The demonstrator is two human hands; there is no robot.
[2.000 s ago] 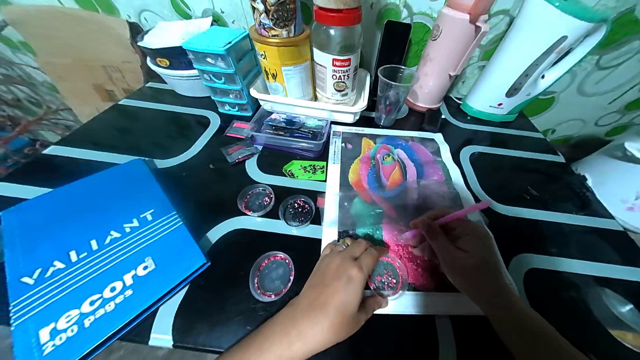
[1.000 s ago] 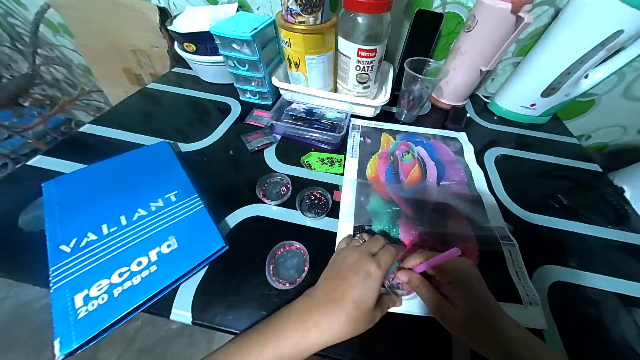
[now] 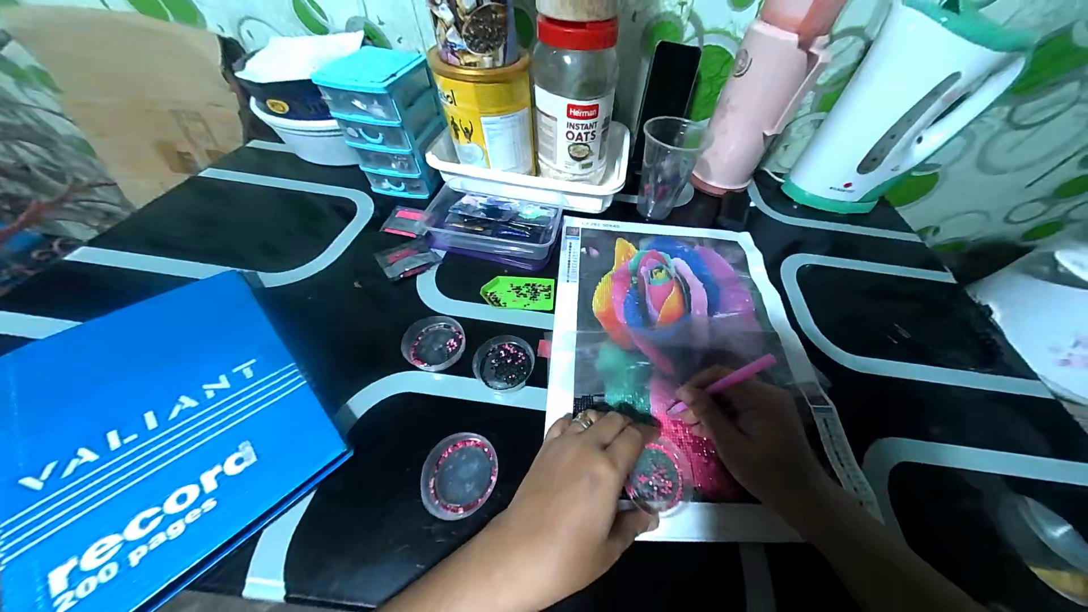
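Note:
A diamond painting canvas [image 3: 769, 297] showing a multicoloured rose lies flat on the black table. My right hand [image 3: 752, 433] grips a pink applicator pen [image 3: 731, 382], its tip at the pink area below the rose. My left hand [image 3: 586, 484] rests on the canvas's lower left, its thumb and fingers around the left side of a small clear round dish [image 3: 659, 476] with pink drills. Left of the canvas stand more such dishes: one with pink drills [image 3: 434, 344], one with dark and pink drills [image 3: 504, 364], and a nearer one with pink drills around its edge [image 3: 460, 476].
A blue record book [image 3: 153, 425] lies at left. A green drill tray [image 3: 518, 293], drill packets [image 3: 408, 259] and a clear plastic box [image 3: 489, 229] sit beyond the dishes. Behind stand small drawers [image 3: 382, 119], an oats jar [image 3: 576, 102], a plastic cup [image 3: 667, 166], a pink flask [image 3: 752, 102] and a white kettle [image 3: 892, 110].
A second ago the pen tip was at the dish by my left hand. My right hand has since moved up and away from the dish, bringing the tip onto the canvas's pink area.

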